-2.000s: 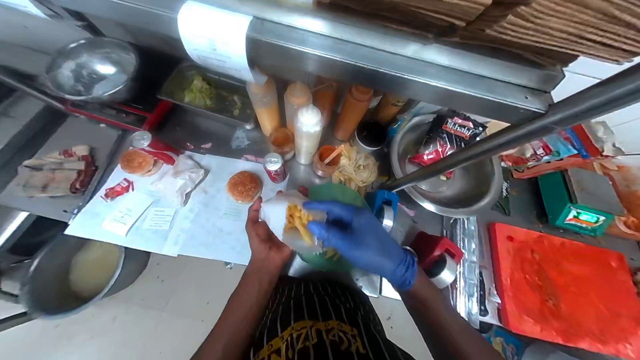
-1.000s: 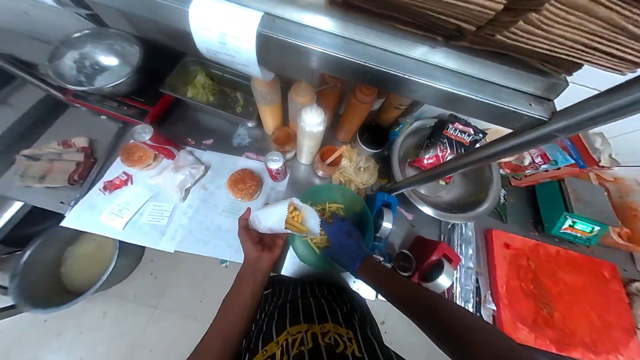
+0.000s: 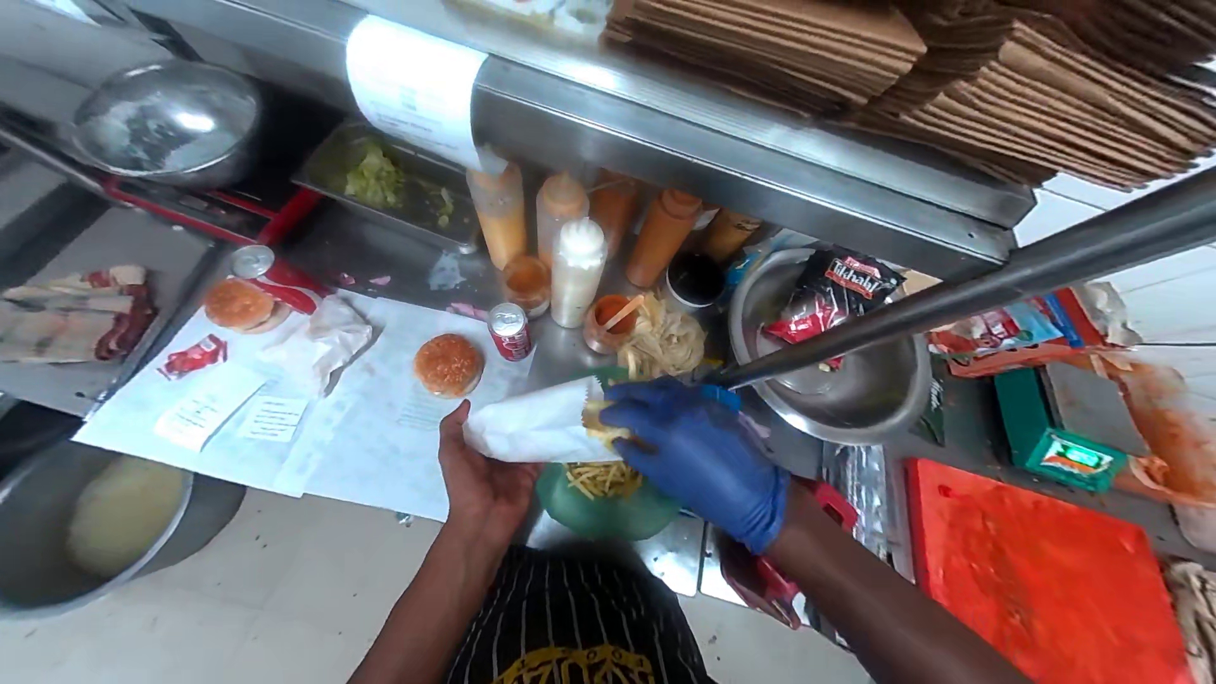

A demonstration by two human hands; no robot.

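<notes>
My bare left hand (image 3: 489,480) holds a white paper bag (image 3: 537,423) from below, its mouth turned to the right. At that mouth my right hand (image 3: 698,456), in a blue glove, has its fingers around some French fries (image 3: 604,420); whether they rest in the bag or in the fingers is partly hidden. Beneath both hands a green bowl (image 3: 608,518) holds more fries (image 3: 603,479). A sesame burger bun (image 3: 448,365) lies on white paper (image 3: 380,456) left of the bag, beside a small drink can (image 3: 509,332).
Sauce bottles (image 3: 578,271) stand behind the bowl under a steel shelf (image 3: 741,171). A steel basin (image 3: 855,408) with a snack packet is at right, crossed by a metal bar (image 3: 950,304). A red cutting board (image 3: 1045,570) lies at lower right, a pot (image 3: 180,532) at lower left.
My right hand has come up from the green bowl to the bag's mouth since one second ago. My left hand still holds the bag.
</notes>
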